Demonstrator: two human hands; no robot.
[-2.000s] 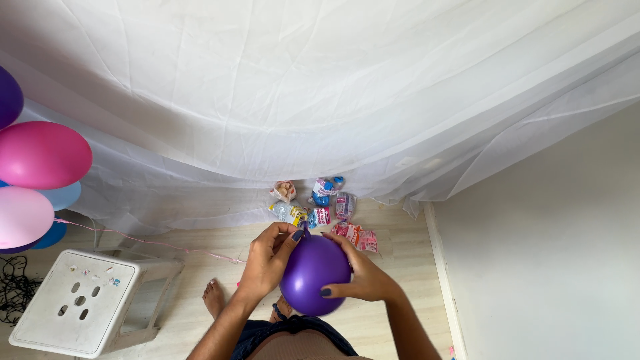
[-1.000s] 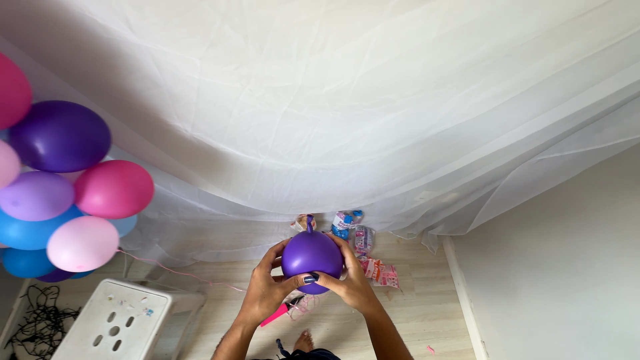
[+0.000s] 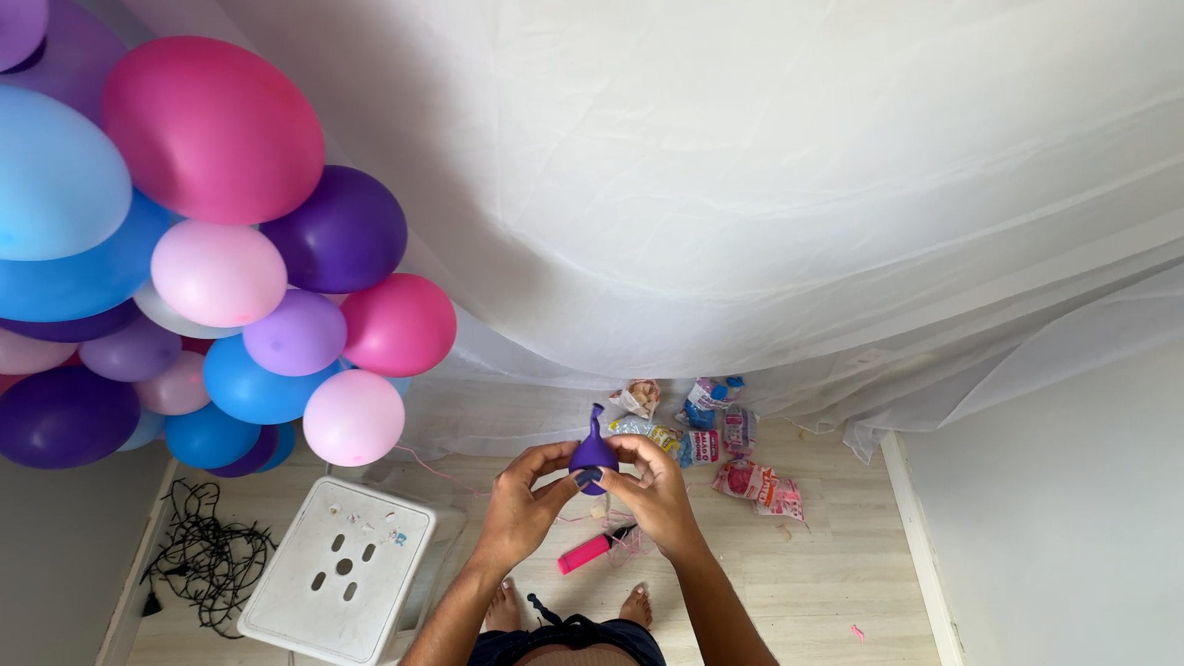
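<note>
A small, mostly deflated purple balloon (image 3: 592, 455) is held between both hands, its open neck pointing up and away from me. My left hand (image 3: 534, 490) pinches its left side with thumb and fingers. From the right, my right hand (image 3: 650, 486) grips it the same way, and the two thumbs meet at the near side. Below the hands, a pink balloon hand pump (image 3: 585, 554) lies on the floor near my feet, with thin pink ribbon tangled by its dark nozzle.
A balloon garland (image 3: 296, 333) in pink, purple and blue hangs at left. Beneath it are a white plastic stool (image 3: 344, 566) and tangled black cable (image 3: 208, 560). White sheer fabric (image 3: 721, 185) drapes ahead. Several balloon bags (image 3: 745, 481) lie on the floor.
The purple balloon in my hands has shrunk greatly from a large round shape. My hands have come to hold it from both sides. The view has shifted, showing more of the garland.
</note>
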